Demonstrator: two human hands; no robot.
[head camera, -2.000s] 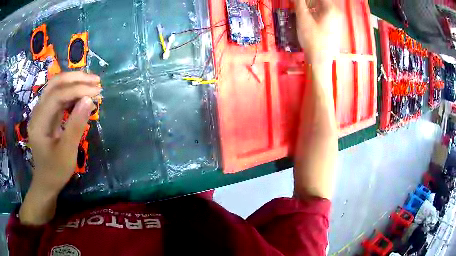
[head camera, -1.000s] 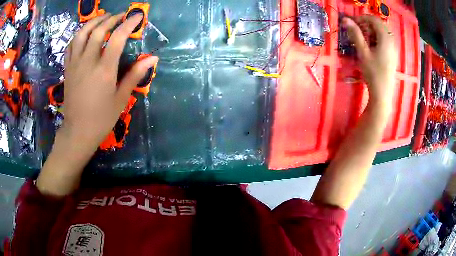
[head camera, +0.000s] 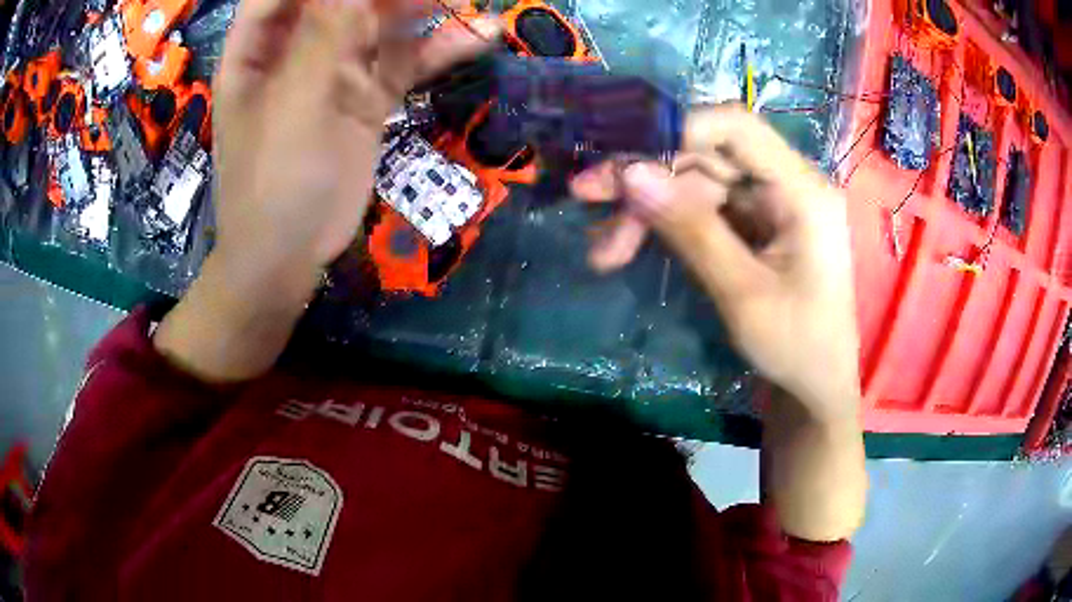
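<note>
A dark circuit board (head camera: 605, 112), blurred, is held up over the bench between my hands. My right hand (head camera: 752, 235) grips its right end with thumb and fingers. My left hand (head camera: 300, 141) is raised at the board's left; its fingers are blurred and cut off by the top edge, so whether they touch the board cannot be told. Below lie a silver-white circuit board (head camera: 429, 188) and orange speaker holders, one with a black speaker (head camera: 544, 32) and one near the bench's front (head camera: 406, 253).
More orange holders (head camera: 159, 35) and silver boards (head camera: 176, 182) are piled at left. The red compartment tray (head camera: 899, 382) stands at right, with several dark boards (head camera: 911, 112) and orange pieces (head camera: 935, 18) along its far side. A yellow stick (head camera: 749, 77) lies left of the tray.
My right hand has moved left from the tray and now holds a dark board over the bench. My left hand has risen towards the top edge. The view has shifted left.
</note>
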